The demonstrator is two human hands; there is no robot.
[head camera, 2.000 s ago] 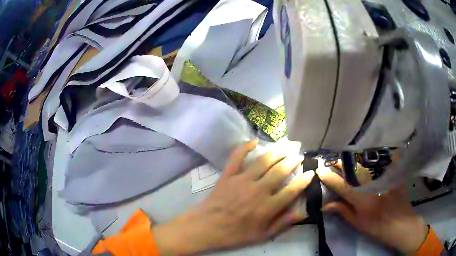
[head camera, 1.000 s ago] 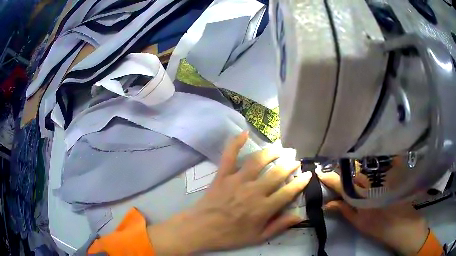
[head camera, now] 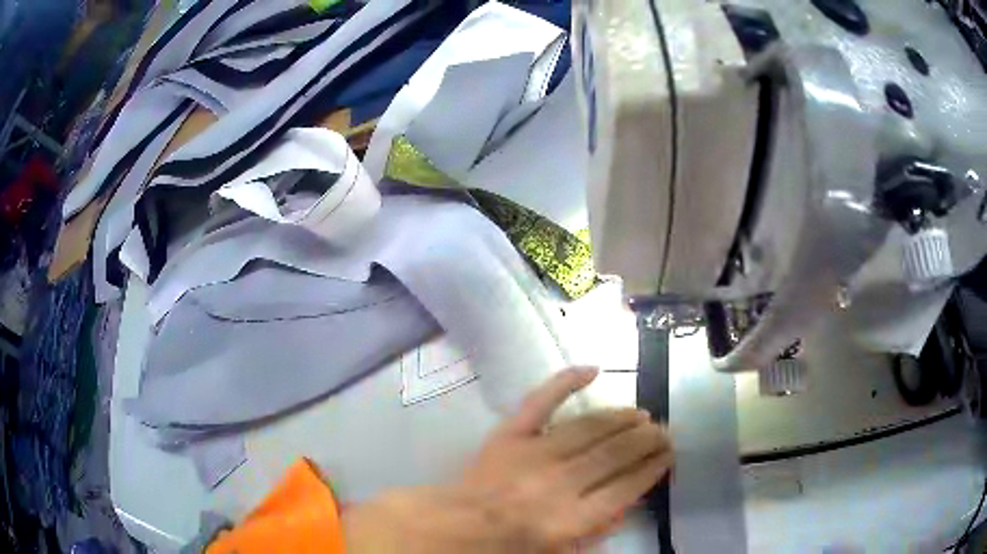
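Note:
A light grey fabric strip [head camera: 706, 465] runs down from under the sewing machine head [head camera: 693, 162]. A narrow black tape [head camera: 653, 400] lies lengthwise along its left edge, below the presser foot. My left hand [head camera: 574, 476] lies flat, palm down, left of the black tape, its fingertips touching the tape's left edge and its index finger apart on grey fabric [head camera: 476, 292]. My right hand is out of the picture.
Part-sewn strips with dark edges [head camera: 249, 97] are heaped at the back left. A white curled band [head camera: 341, 189] sits on grey pieces [head camera: 281, 346]. A yellow-green patterned strip [head camera: 552, 249] lies beside the head. Black-handled scissors [head camera: 933, 363] lie at right.
My right hand has left the picture. My left hand has moved down, away from the needle area. More of the grey strip and black tape shows below the machine head.

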